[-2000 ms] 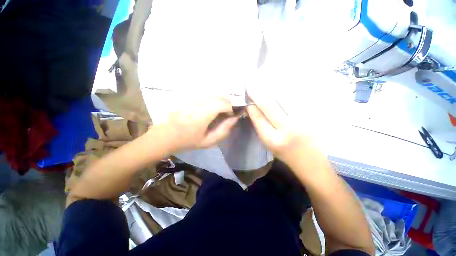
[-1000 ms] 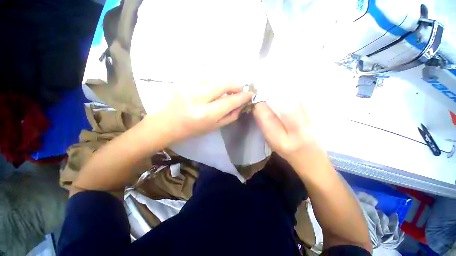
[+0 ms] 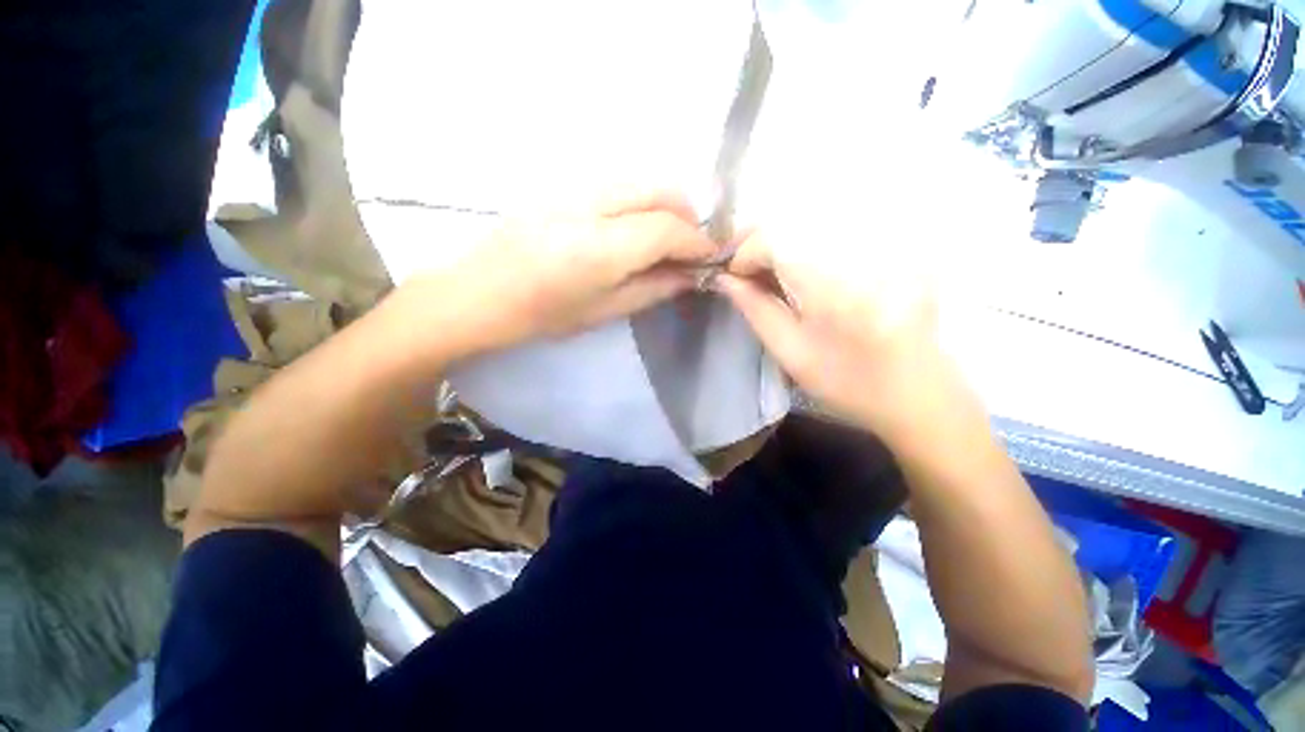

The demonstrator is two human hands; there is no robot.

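The white lining fabric [image 3: 530, 115] lies spread over the table and hangs at its front edge, bleached by glare. Brown shell fabric [image 3: 332, 200] shows along its left side, and a narrow brown strip runs down its right side. My left hand [image 3: 608, 269] and my right hand [image 3: 830, 322] meet at this strip, fingertips close together, and pinch a small folded edge [image 3: 714, 268] between them. The exact fold is partly hidden by the fingers. Below the hands hangs a pale and greyish flap.
The sewing machine [image 3: 1131, 86] stands at upper right. Black thread snips [image 3: 1231, 366] lie on the white table [image 3: 1102, 415] at right. Brown and pale bundles [image 3: 480, 529] are at my lap. Dark and red cloth [image 3: 65, 358] is at left, and pale pieces [image 3: 1123, 629] at lower right.
Both hands stay at the brown strip, and their fingertips have shifted and come close together on the edge. The fabric sits slightly further left and up in view.
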